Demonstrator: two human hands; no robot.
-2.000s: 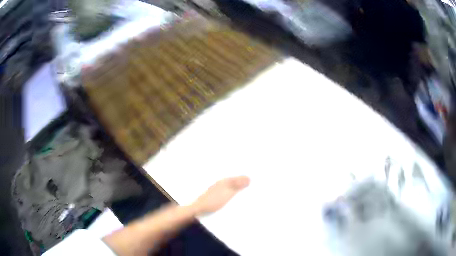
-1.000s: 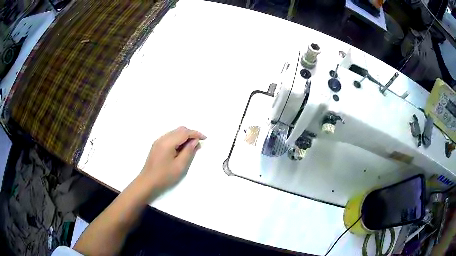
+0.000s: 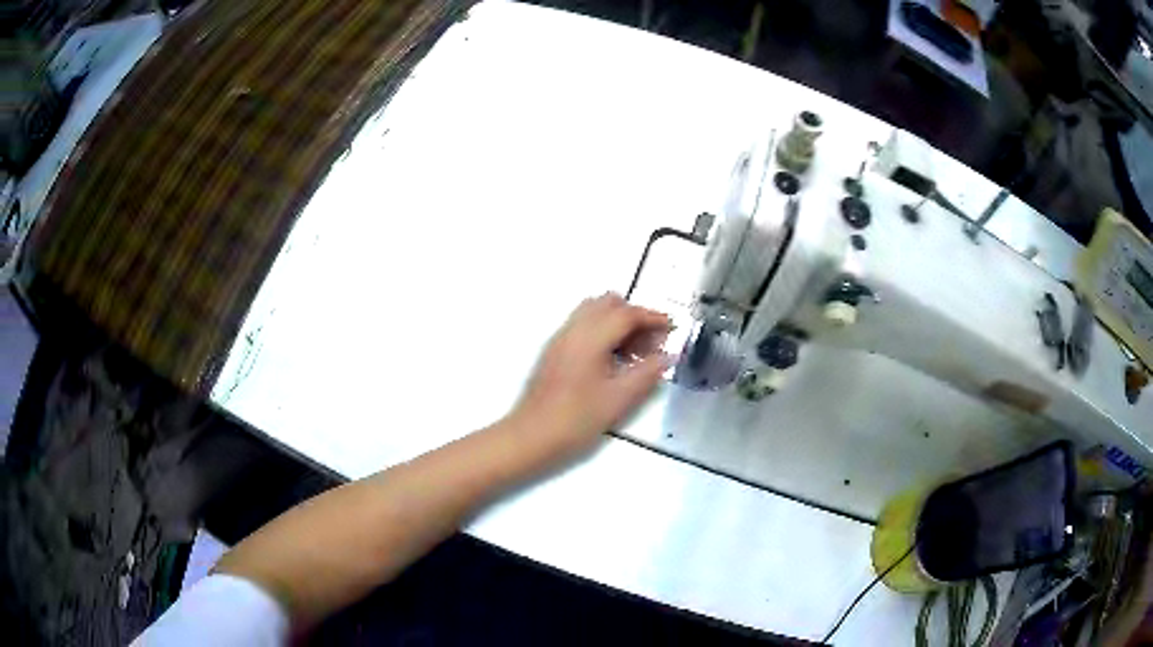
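Observation:
My left hand reaches in from the lower left, over the needle plate area at the left end of the white sewing machine head. Its fingers are curled, with the tips just left of the presser foot area. The hand covers most of the slide plate. Whether anything small is between the fingertips cannot be seen. A tan blurred shape at the lower right edge may be part of my right hand; it is cut off and unclear.
A black phone leans on a yellow tape roll at the right. Scissor handles and cluttered tools lie beside them. A yellowish control panel is at the right edge. Dark plaid cloth covers the table's left end.
My left hand has moved right, from the bare white tabletop to the needle plate area. The phone and tape roll have stayed in place.

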